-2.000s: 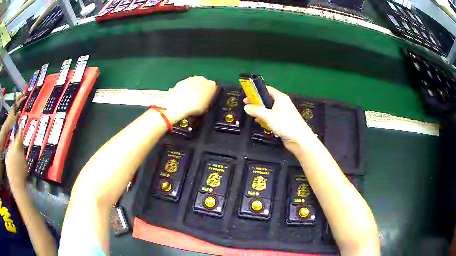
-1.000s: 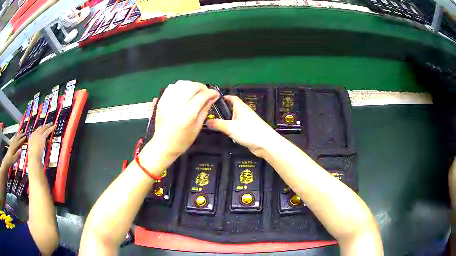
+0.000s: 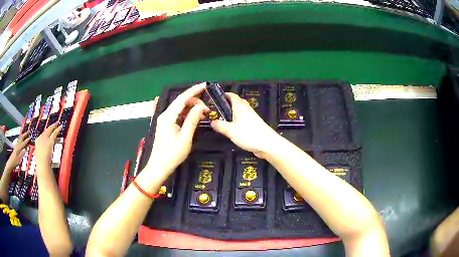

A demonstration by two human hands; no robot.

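Observation:
A closed black flip phone point(image 3: 219, 101) is held edge-on above the back row of the black foam tray point(image 3: 329, 118). My right hand point(image 3: 246, 122) grips it from the right side. My left hand point(image 3: 183, 118) is at its left, fingers bent and thumb near the phone; whether the fingertips touch it is unclear. Other closed phones with gold emblems and round gold spots, such as one in the front row point(image 3: 249, 183), lie in the pockets. My hands and forearms partly cover several phones. A red tray rim point(image 3: 221, 241) shows under the foam.
At left, another person's hands point(image 3: 46, 145) are over open phones in a red tray point(image 3: 75, 145). Red pens point(image 3: 139, 155) lie left of the foam tray. Another red tray of phones point(image 3: 123, 31) stands far left. A person's arm point(image 3: 448, 236) shows at the right edge.
The phone was farther right in my right hand, showing a gold-yellow face; it is now left and dark edge-on. My left hand has drawn its fingers back slightly from it.

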